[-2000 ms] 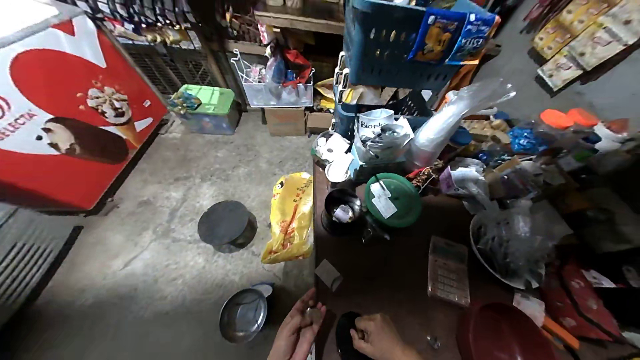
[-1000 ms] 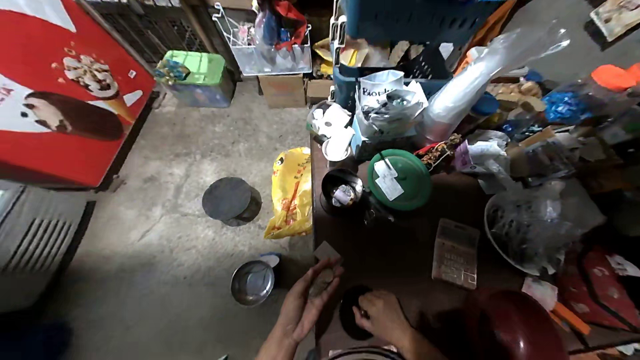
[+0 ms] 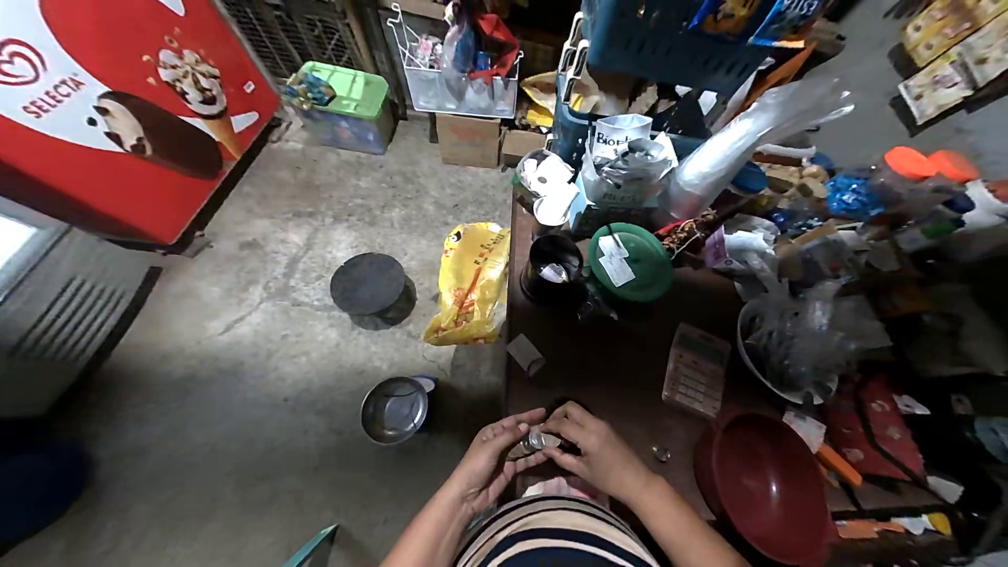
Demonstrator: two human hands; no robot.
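Near the front edge of the brown table, my left hand and my right hand meet around a few small silvery coins. The coins lie between the fingers of both hands, and how many there are cannot be told. A small silvery piece lies on the table to the right of my right hand. Beyond my hands rests a small paper card at the left edge of the table. A pink calculator is farther right.
A dark red basin is at the right. Behind stand a black container, a green lid and a bowl of plastic bags. On the floor at left are a metal bowl, a round stool and a yellow bag.
My two hands were apart a second ago, the left one palm up and the right one over a dark round thing on the table. Now they have come together around the coins.
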